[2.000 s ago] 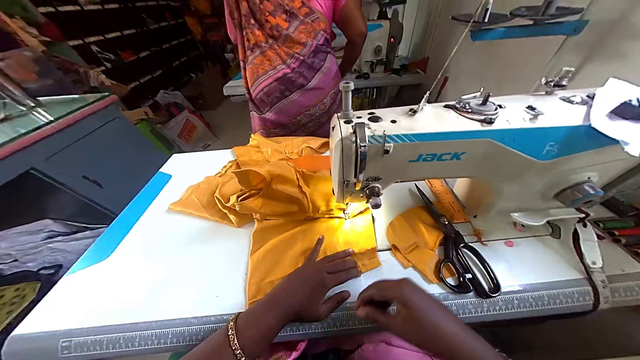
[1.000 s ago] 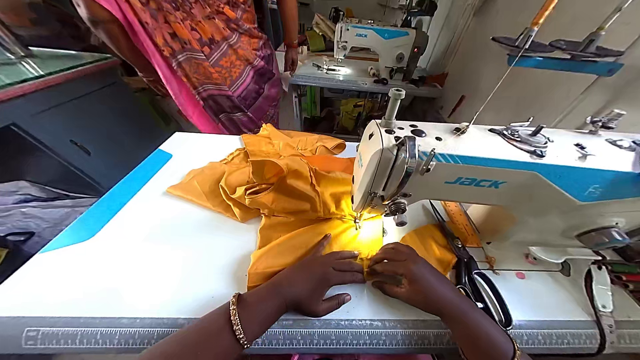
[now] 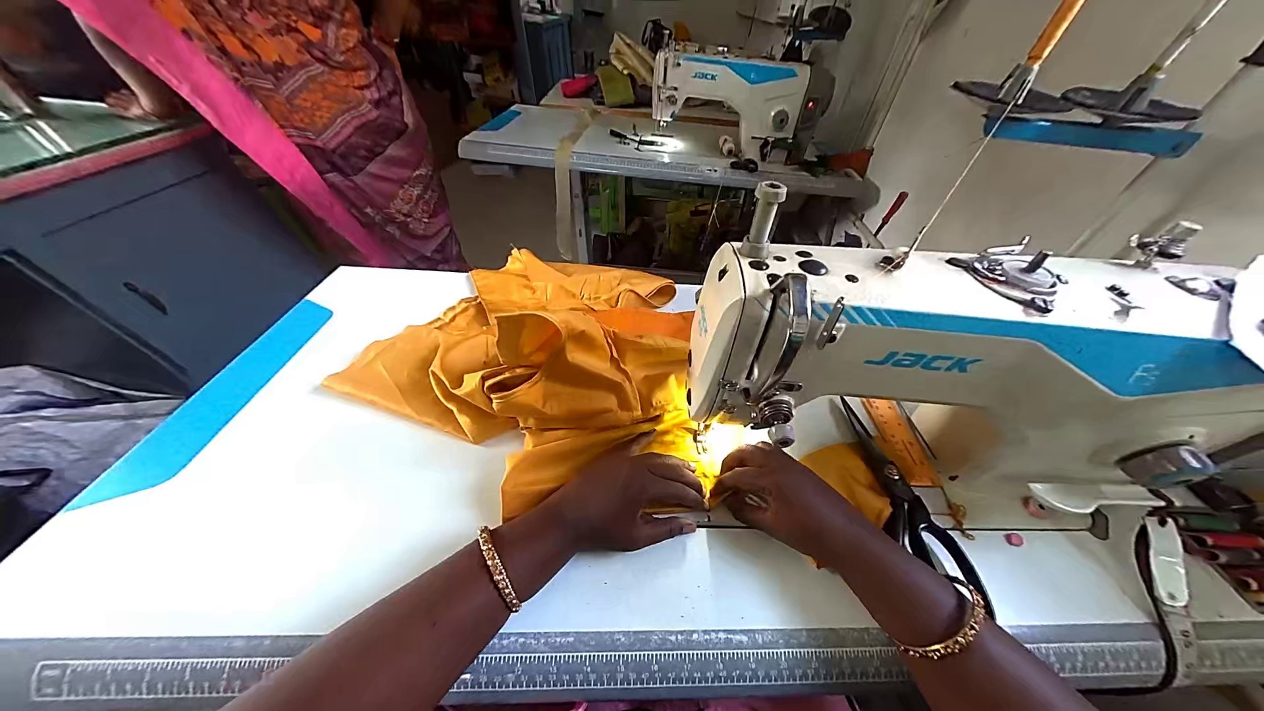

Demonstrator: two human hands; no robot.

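A mustard-yellow fabric garment (image 3: 583, 370) lies bunched on the white table, left of and under the needle area of a Jack sewing machine (image 3: 948, 355). My left hand (image 3: 632, 494) rests on the cloth just in front of the lit presser foot (image 3: 703, 434), palm down. Close to its right, my right hand (image 3: 775, 494) pinches the cloth edge between thumb and fingers. Another piece of the yellow fabric (image 3: 849, 479) shows beyond my right hand. Black-handled scissors (image 3: 904, 494) lie beside it, partly behind my right forearm.
An orange ruler (image 3: 901, 439) lies under the machine arm. A measuring scale (image 3: 652, 670) runs along the front table edge. Thread spools (image 3: 1224, 553) are at the far right. A person in a patterned garment (image 3: 336, 118) stands beyond the table, near a second sewing machine (image 3: 731, 94).
My right hand, loosely closed near the table's front two seconds ago, has moved up to the cloth edge by the needle. The standing person has moved left. The view has shifted.
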